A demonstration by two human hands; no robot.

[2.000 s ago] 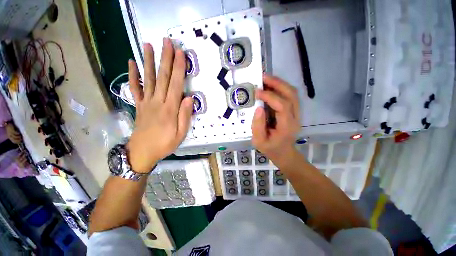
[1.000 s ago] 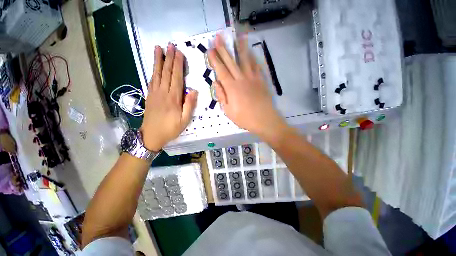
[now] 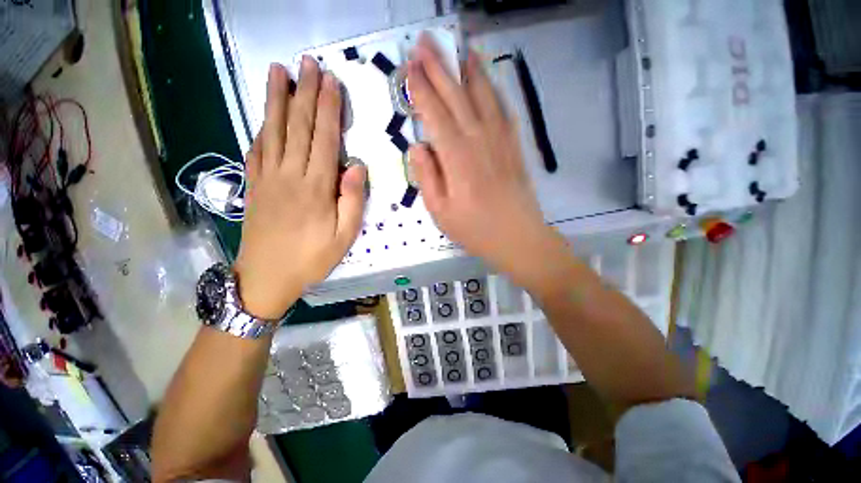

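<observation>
My left hand (image 3: 297, 193) lies flat, palm down, over the left side of the white fixture plate (image 3: 401, 247), covering the parts there. My right hand (image 3: 472, 160) lies palm down over the plate's right side, fingers extended and slightly blurred. A ringed edge of one square housing (image 3: 403, 91) shows beside my right fingers; the rest is hidden under the hand. Black clips (image 3: 397, 124) sit on the plate between my hands. I see nothing gripped in either hand, but both palms are hidden.
A black stick (image 3: 536, 111) lies on the machine bed. The white block marked DIC (image 3: 727, 104) is at right. The compartment tray (image 3: 543, 370) and blister tray (image 3: 368, 373) are in front. A coiled white cable (image 3: 219, 187) is left. A red button (image 3: 718, 231) sits on the front edge.
My right hand has moved from the lower right housing's edge onto the plate's right side, covering the housings there. My left hand stays over the left side. The view has shifted slightly.
</observation>
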